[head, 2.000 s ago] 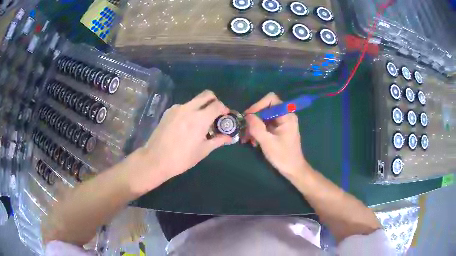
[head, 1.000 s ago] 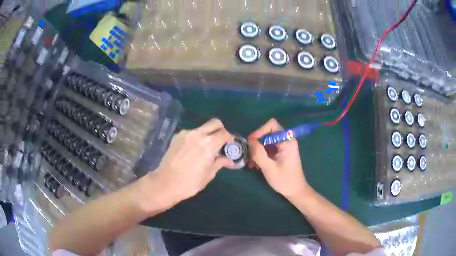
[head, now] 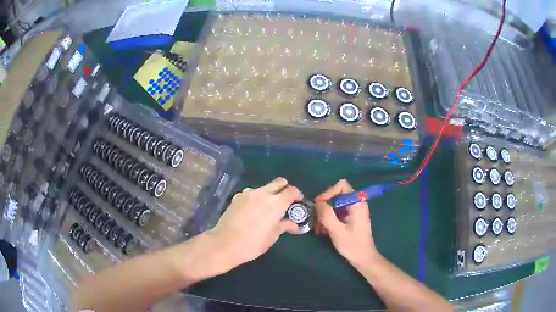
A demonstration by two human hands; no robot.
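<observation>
A black-rimmed speaker driver [head: 299, 212] with a silver-white face lies face up at the round metal fixture [head: 305, 228], whose rim shows just beside it. My left hand [head: 259, 220] grips the driver from the left between thumb and fingers. My right hand [head: 349, 224] holds the blue corded pen tool [head: 359, 196] like a pencil, close to the driver's right side. The pen's tip is hidden by my right fingers, so I cannot tell whether it touches the driver.
The left tray [head: 223, 183] holds rows of discs on edge. The centre tray stack [head: 244, 131] and right tray [head: 524, 244] hold discs face up. A red cord [head: 440, 131] runs from the pen to the upper right. A yellow sheet [head: 144, 74] bears blue dots.
The whole view has shifted, so the hands and trays sit lower and further right in the picture, except the right tray, which is mainly lower. Both hands keep their holds.
</observation>
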